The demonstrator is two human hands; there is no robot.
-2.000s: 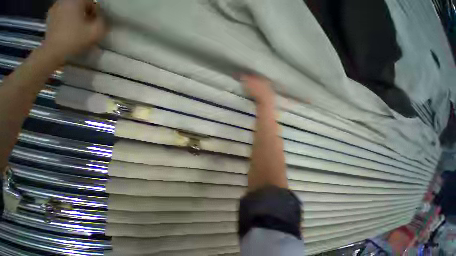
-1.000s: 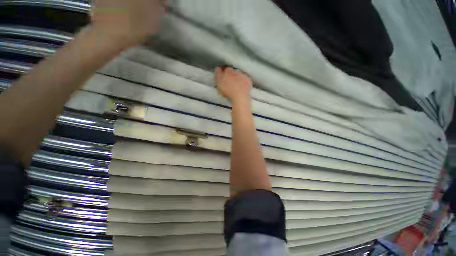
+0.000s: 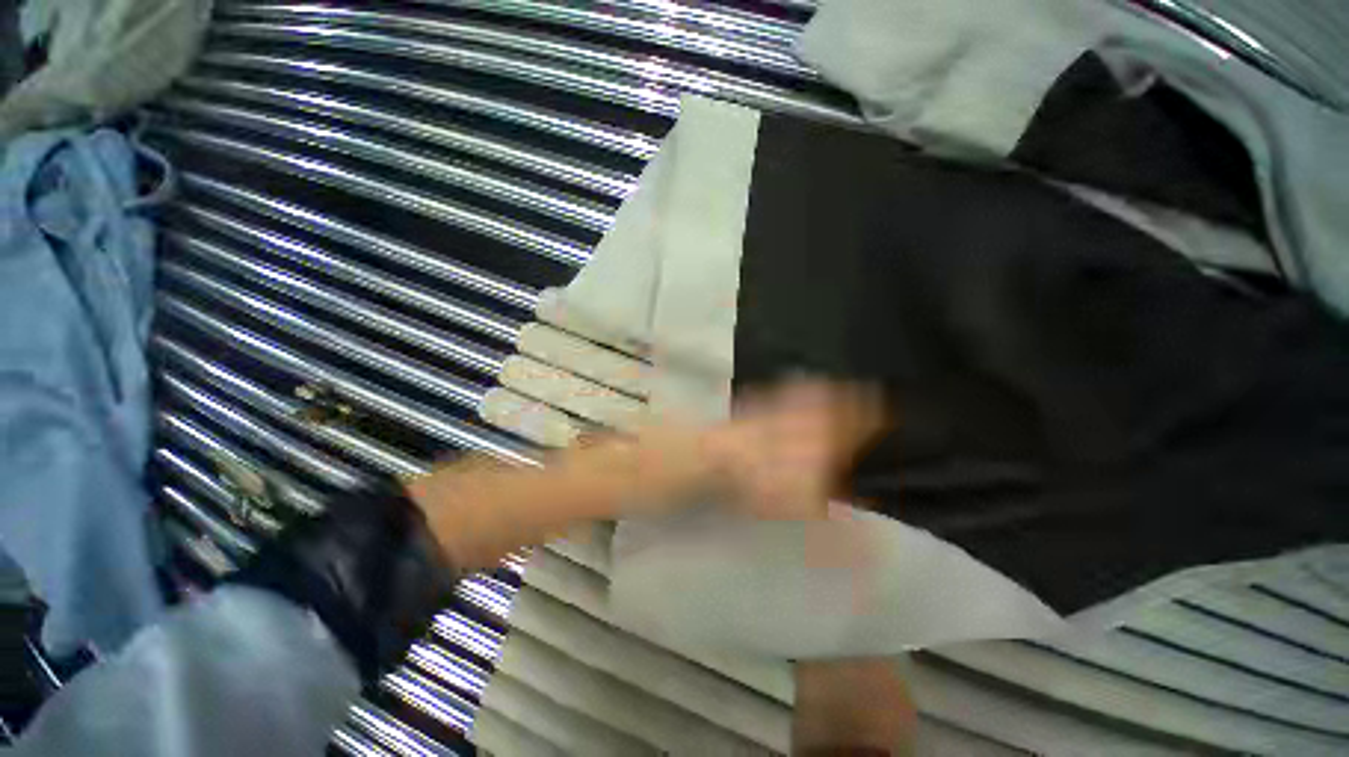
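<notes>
A pale fabric [image 3: 697, 266] with a large black area [image 3: 1095, 385] lies over the pleats and metal bars. A pale flap hangs over the pleats [image 3: 636, 666] at the bottom. My left hand [image 3: 806, 444], heavily blurred, is at the boundary of pale and black cloth; its grip is unclear. My right forearm comes up from the bottom edge; my right hand [image 3: 843, 555] is blurred and partly hidden near the flap, just below my left hand. Several folded pleat ends [image 3: 570, 370] show left of the fabric.
Bare silver bars [image 3: 355, 252] run across the left and top. A light-blue garment [image 3: 74, 355] and a grey-beige cloth [image 3: 111, 52] lie at the left. Small brassy metal pieces [image 3: 323, 402] sit on the bars. Crumpled pale cloth [image 3: 947, 67] is at the upper right.
The view has shifted left, showing the light-blue garment and more bars. The black area now spreads across the centre right, with both hands close together beside it. The clips on the pleats are out of sight.
</notes>
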